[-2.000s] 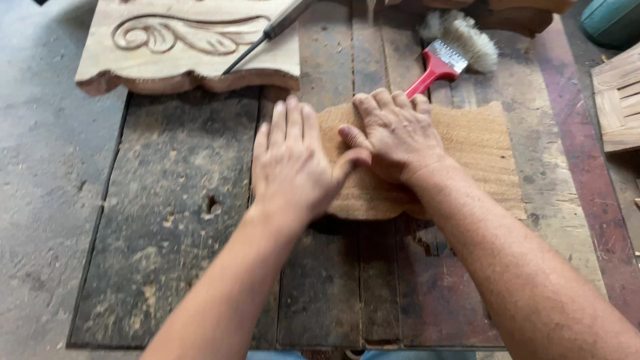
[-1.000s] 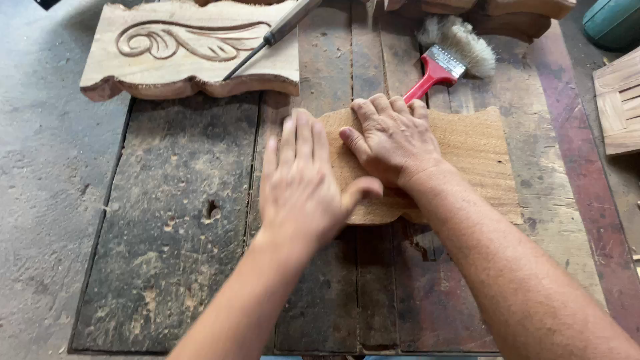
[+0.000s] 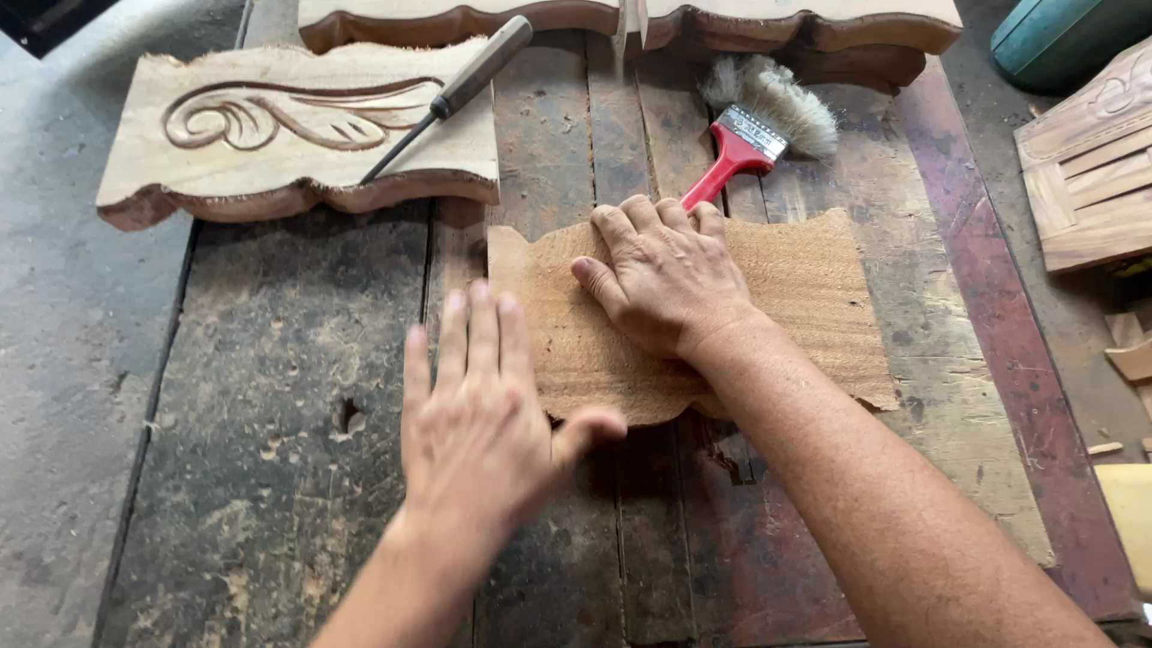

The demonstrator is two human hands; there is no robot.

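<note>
A wooden board with wavy edges [image 3: 801, 306] lies on the worn wooden workbench [image 3: 297, 378], its rough brown face up. My right hand [image 3: 666, 270] rests on its middle with the fingertips near the far edge. At the board's left end is my left hand [image 3: 486, 405], blurred, its fingers together and thumb out; whether it touches the board cannot be told. Just beyond my right hand lies a paintbrush with a red handle [image 3: 733, 157]. A gouge or chisel with a grey handle [image 3: 477, 76] rests on a carved board with a scroll relief [image 3: 252, 171] at the upper left.
More wavy-edged boards [image 3: 801, 31] lie along the bench's far side. Beyond the right edge are a teal container [image 3: 1048, 40], a slatted wooden panel [image 3: 1093, 171] and wood scraps [image 3: 1134, 360]. Grey floor shows at the left.
My left hand has moved from over the board's left part toward its near left corner. The right hand stays on the board.
</note>
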